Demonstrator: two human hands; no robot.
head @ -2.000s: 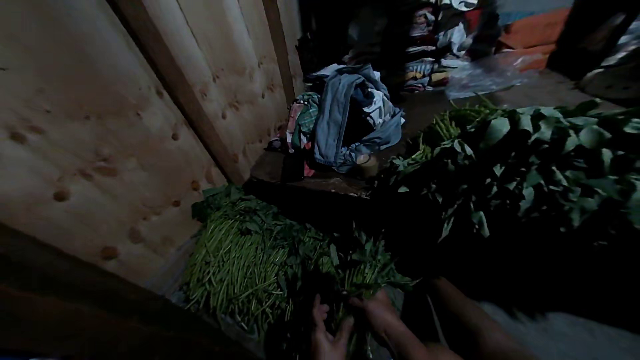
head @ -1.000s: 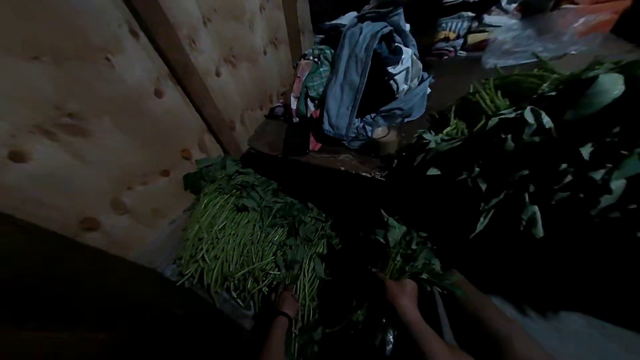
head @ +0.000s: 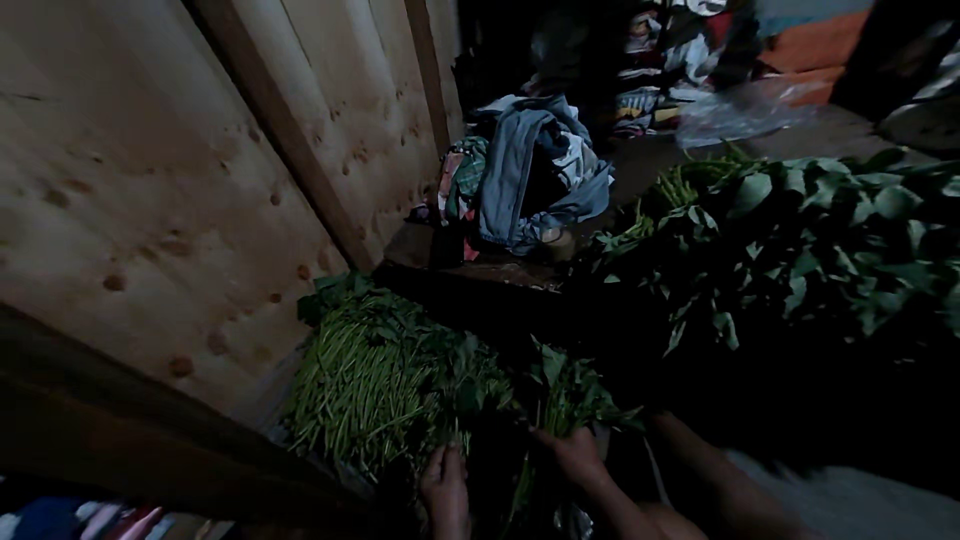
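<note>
My left hand [head: 447,480] is at the bottom centre, its fingers closed on the stem of a leafy green sprig [head: 459,382]. To its right, my right hand [head: 576,456] grips a small bunch of leafy greens [head: 574,394] by the stems, leaves pointing up and away. A large pile of cut green stems with leaves [head: 360,382] lies left of my left hand, beside the wooden wall. Another big heap of leafy greens [head: 810,232] lies at the right on a raised surface. Deep shadow hides what is between and beneath my hands.
A plywood wall [head: 150,195] with upright battens runs along the left. Blue jeans and other clothes [head: 517,172] lie on the raised floor ahead, near its edge [head: 480,276]. Behind are folded clothes [head: 637,105], a clear plastic sheet [head: 735,116] and orange fabric [head: 817,49]. A bare leg shows lower right.
My left hand, low at the stem pile a second ago, is now further right, nearer my right hand, with a sprig in its fingers. My right hand still holds its bunch.
</note>
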